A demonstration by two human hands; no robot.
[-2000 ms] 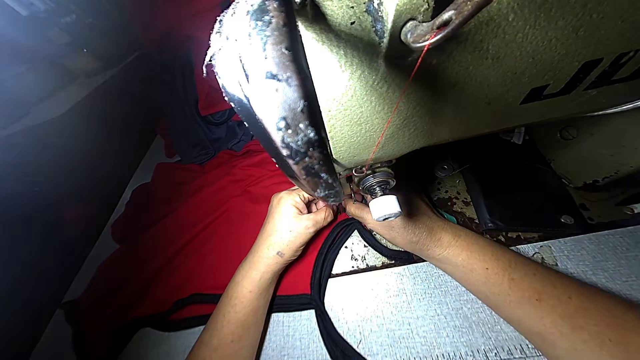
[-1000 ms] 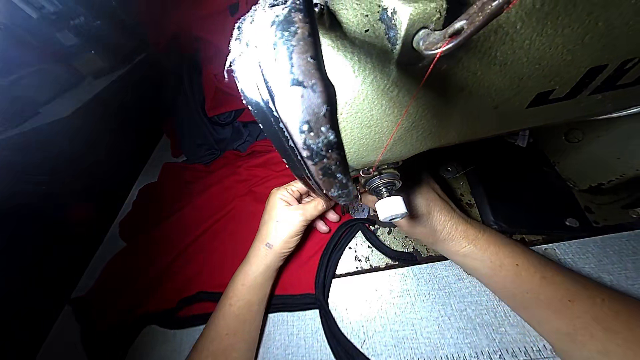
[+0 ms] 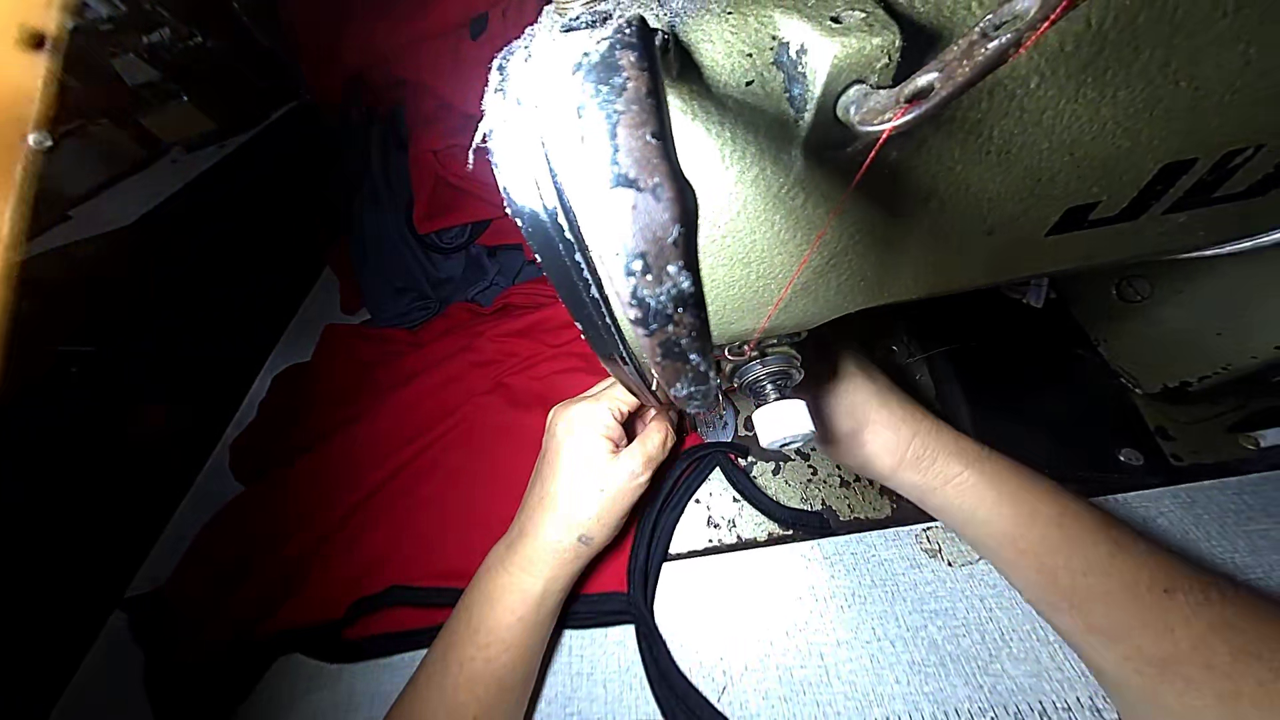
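Below the worn head of a green sewing machine [image 3: 800, 230], red fabric with black binding [image 3: 450, 450] lies spread. My left hand [image 3: 600, 450] is on this fabric just left of the presser foot [image 3: 717, 420], thumb and fingertips pinched together on its edge. Behind the thread tension knob [image 3: 783, 423], my right hand [image 3: 855, 415] reaches under the machine arm; its fingers are hidden and blurred, so what they touch cannot be told. A black binding strip [image 3: 655, 560] loops from near the foot toward the front. Red thread [image 3: 825, 230] runs down to the tension discs.
Dark cloth [image 3: 400, 250] and more red fabric are heaped at the back left. The chipped metal machine bed [image 3: 800, 495] borders the grey tabletop [image 3: 800, 630]. A metal thread take-up lever [image 3: 930, 85] juts out at the upper right.
My right hand has moved away from the presser foot, farther right and behind the tension knob. My left hand stays by the foot on the red fabric.
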